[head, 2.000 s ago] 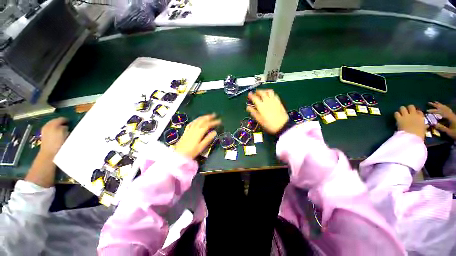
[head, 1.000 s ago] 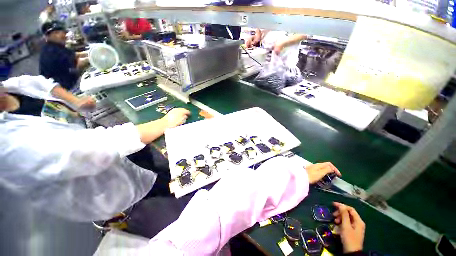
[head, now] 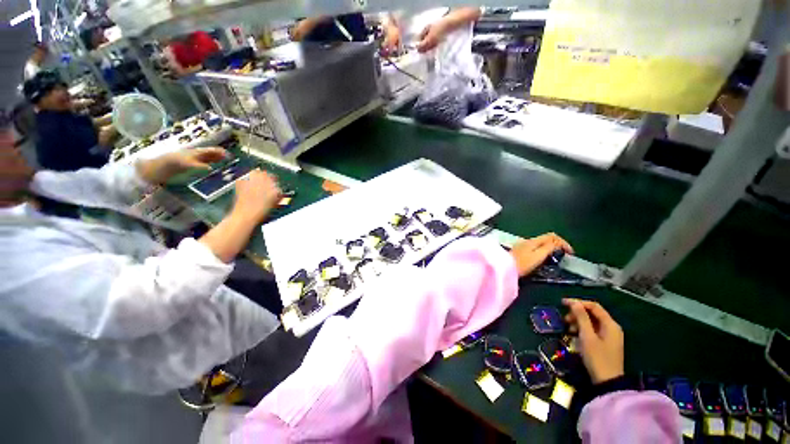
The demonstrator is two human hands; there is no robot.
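Several watch modules with lit coloured faces [head: 532, 369] lie on the green bench, white-and-yellow batteries [head: 536, 407] beside them. My left hand [head: 539, 253] is at the rail, fingertips on a small dark object [head: 556, 257]; whether they grip it is unclear. My right hand [head: 596, 340] is just right of a separate lit module [head: 547, 320], its thumb and fingers apart; contact is unclear. A white foam board [head: 346, 217] holds rows of dark modules, partly behind my left sleeve. Slim dark tools [head: 567, 277] lie by the rail.
A row of modules [head: 712, 399] lies at lower right. A phone [head: 780, 351] is cut off by the right edge. An upright post [head: 710, 195] stands behind the rail [head: 693, 312]. A person in white [head: 130, 251] works at left. A metal box [head: 325, 95] stands behind.
The view has swung left since the earliest frame. My left hand has moved from the modules to the rail. My right hand is beside the separate module, its fingers slightly clearer of it than a second ago.
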